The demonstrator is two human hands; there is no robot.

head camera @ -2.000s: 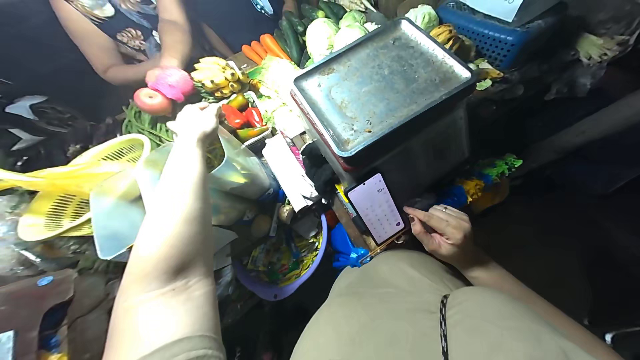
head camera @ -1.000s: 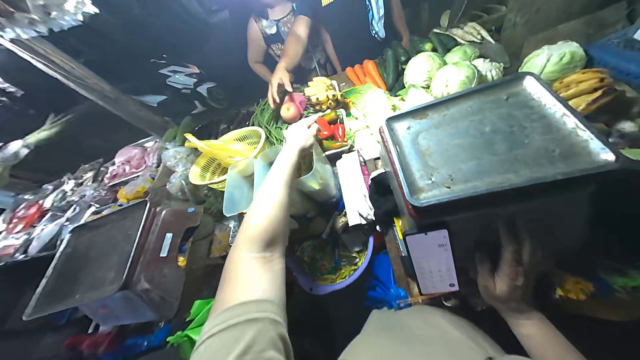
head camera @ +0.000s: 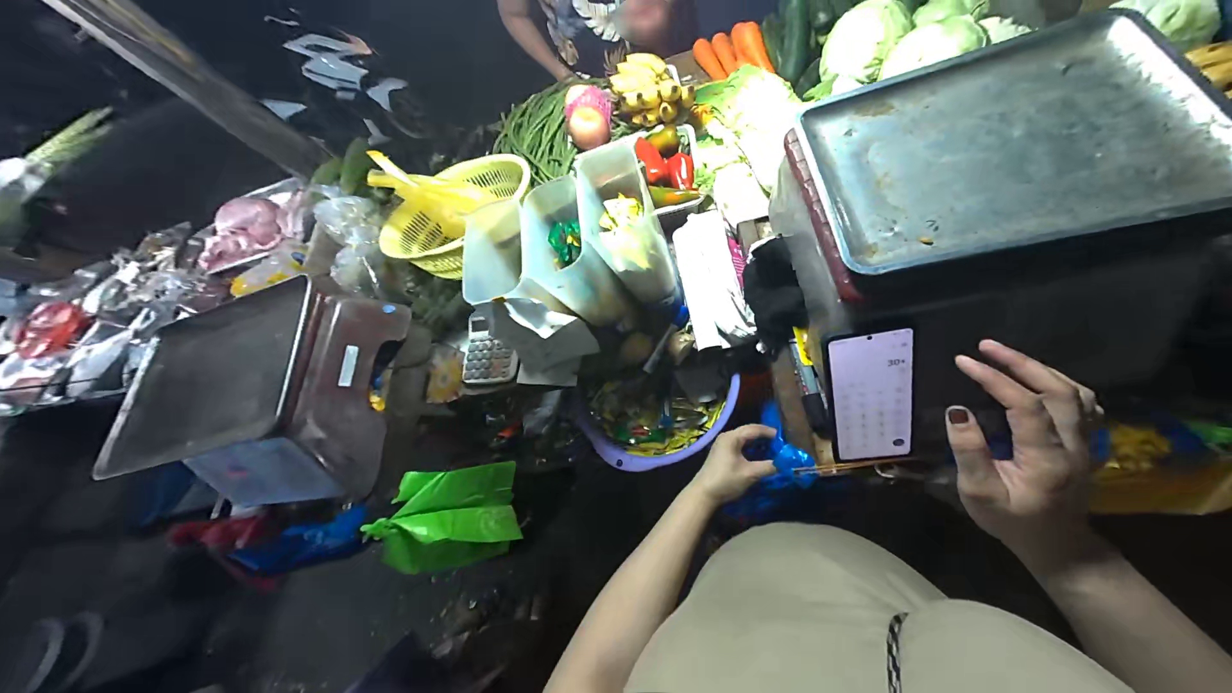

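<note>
My left hand [head camera: 739, 464] is at a bunch of blue plastic bags [head camera: 791, 456] below the stall edge, its thumb and fingertips close to them; whether it grips one I cannot tell. A smartphone [head camera: 871, 395] with a calculator on its lit screen stands against the dark side of the box under the metal tray [head camera: 1020, 144]. To the right of the phone, my right hand [head camera: 1025, 443] is raised with fingers apart, holding nothing. A purple-rimmed basin [head camera: 626, 460] lies left of my left hand, with green and yellow scraps in it.
Clear plastic containers [head camera: 553, 289], a calculator [head camera: 489, 351] and a yellow basket [head camera: 433, 255] stand at centre left. Beyond are bananas [head camera: 650, 89], red peppers [head camera: 666, 166], cabbages [head camera: 866, 43] and carrots [head camera: 731, 50]. A lidded box [head camera: 356, 385] and a green bag [head camera: 448, 520] are at left. Another person [head camera: 577, 29] stands across.
My left hand has drawn back from the vegetables beyond the containers to the blue bags. The other person's hand has left the apple. My right hand has risen beside the phone.
</note>
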